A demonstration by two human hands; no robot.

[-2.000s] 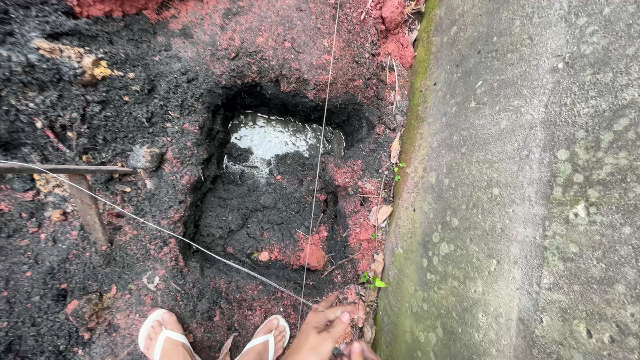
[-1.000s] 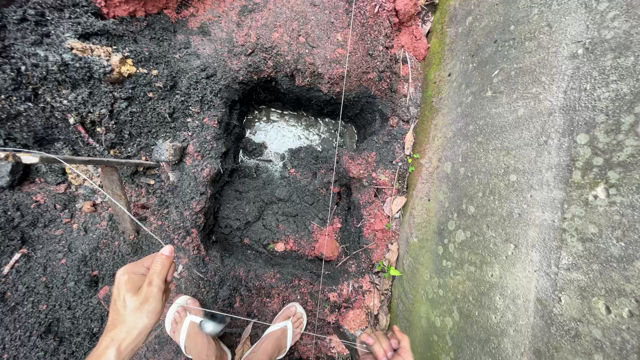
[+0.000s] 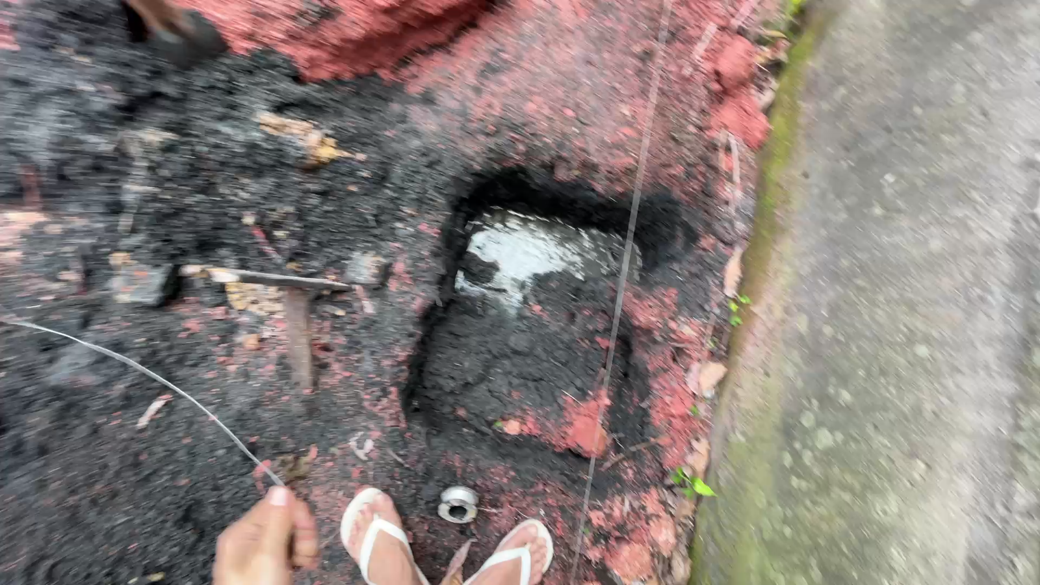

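Observation:
My left hand [image 3: 268, 540], at the lower left, pinches a thin pale string [image 3: 175, 390] between thumb and finger; the string curves away to the left edge. My right hand is out of view. A small metal spool [image 3: 458, 504] lies on the soil between my white flip-flops [image 3: 371, 540]. Another taut string [image 3: 630, 231] runs from top to bottom over the right part of a squarish dug pit [image 3: 520, 349], which holds some water [image 3: 528, 252] at its far end and dark mud nearer me.
A concrete slab [image 3: 902, 325] with a mossy edge borders the right side. On the dark soil at left lies a T-shaped tool or piece [image 3: 299, 325] beside stones. Red soil [image 3: 357, 32] is heaped at the top, near a blurred foot or object [image 3: 175, 28] at top left.
My right hand, seen at the bottom one second ago, has left the view. The string no longer spans between my hands. The spool now lies by my feet. The view has shifted left.

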